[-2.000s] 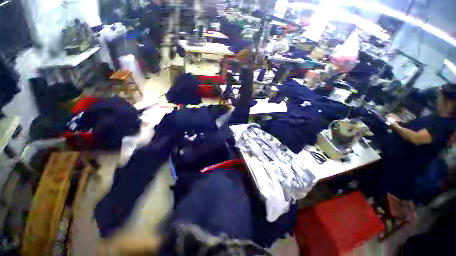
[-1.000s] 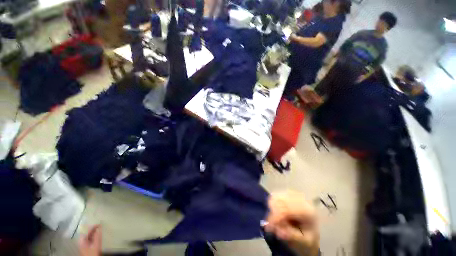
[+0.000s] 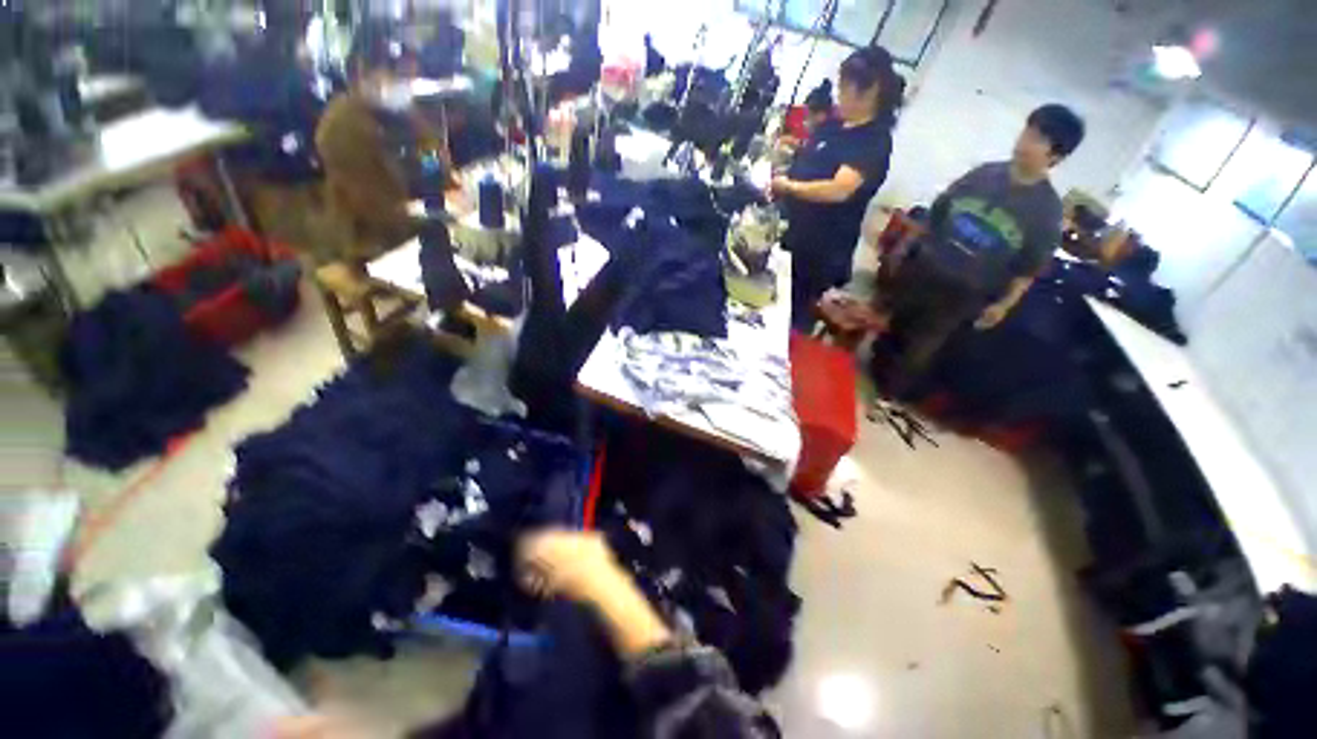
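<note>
My right hand [image 3: 571,560] is in front of me at the lower middle, blurred, with its fingers closed on a navy garment piece [image 3: 542,686] that hangs below it. My left hand [image 3: 306,726] is only a blurred patch at the bottom edge, and its fingers cannot be made out. Just beyond is a blue crate [image 3: 470,630] filled with navy pieces that carry small white labels [image 3: 474,495]. A large navy pile [image 3: 325,505] lies at its left, and more navy pieces [image 3: 722,556] lie at its right.
A white sewing table [image 3: 766,427] with grey-white patterned cloth [image 3: 679,368] stands beyond the crate. A red box [image 3: 823,412] is beside it. Two people [image 3: 989,231] stand at the back right; another sits back left. Clear plastic [image 3: 188,650] lies lower left; dark strips [image 3: 979,585] lie on the floor.
My right hand has moved left and up with the navy cloth, which no longer spreads over the pieces at the right. My left hand has shifted slightly right and down. The view has tilted up.
</note>
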